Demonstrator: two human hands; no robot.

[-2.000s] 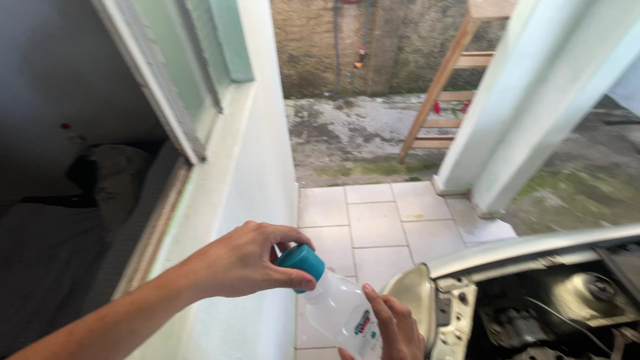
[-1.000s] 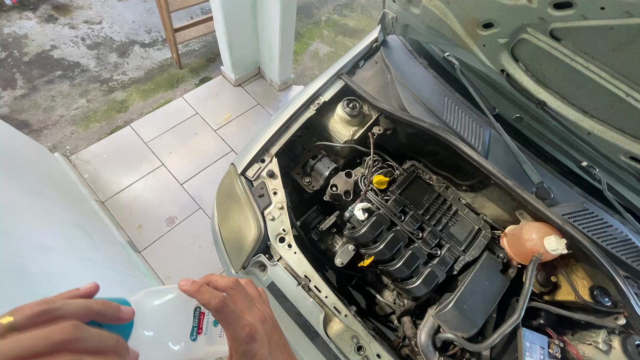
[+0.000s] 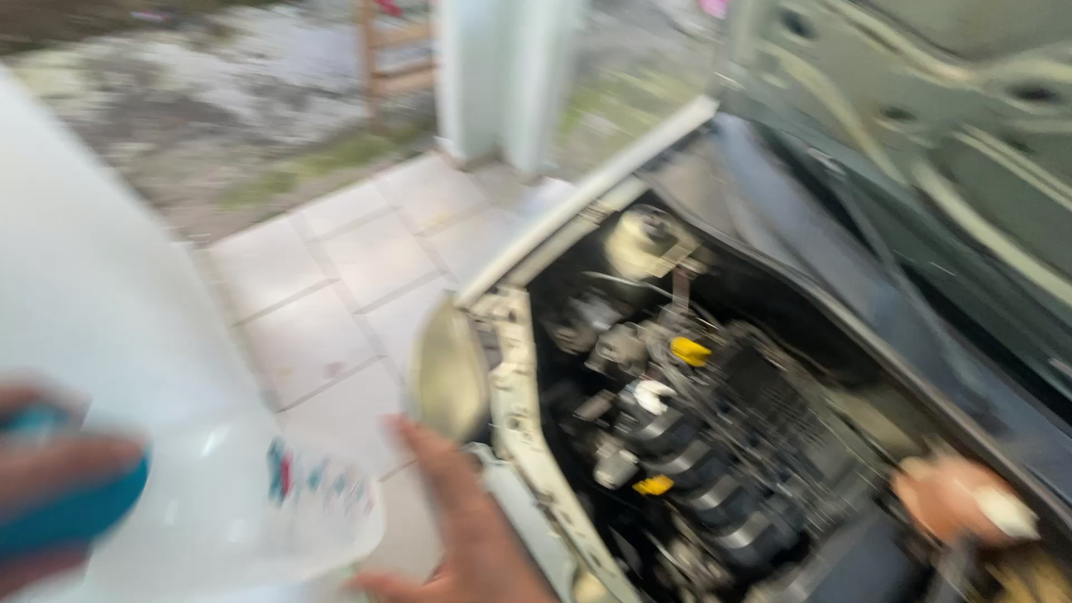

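Observation:
A clear plastic bottle [image 3: 243, 502] with a printed label and a teal cap [image 3: 75, 511] lies across the lower left of the blurred head view. My left hand [image 3: 59, 477] is closed around the cap at the left edge. Beside the bottle's base, my right hand [image 3: 469, 519] has its index finger and thumb spread; a gap shows between its fingertips and the bottle, and the palm runs out of view at the bottom.
An engine bay [image 3: 720, 435] fills the right, under a raised hood [image 3: 963, 100]. Near it are a headlight [image 3: 448, 368], an orange-brown coolant reservoir [image 3: 955, 502] and a yellow dipstick handle [image 3: 691, 352]. A pale wall [image 3: 92, 293], tiled floor [image 3: 318, 335], pillar [image 3: 502, 84] and wooden ladder [image 3: 402, 59] stand beyond.
My right hand was against the bottle one second ago and is now apart from it with fingers spread. The view has swung from the window side toward the engine bay.

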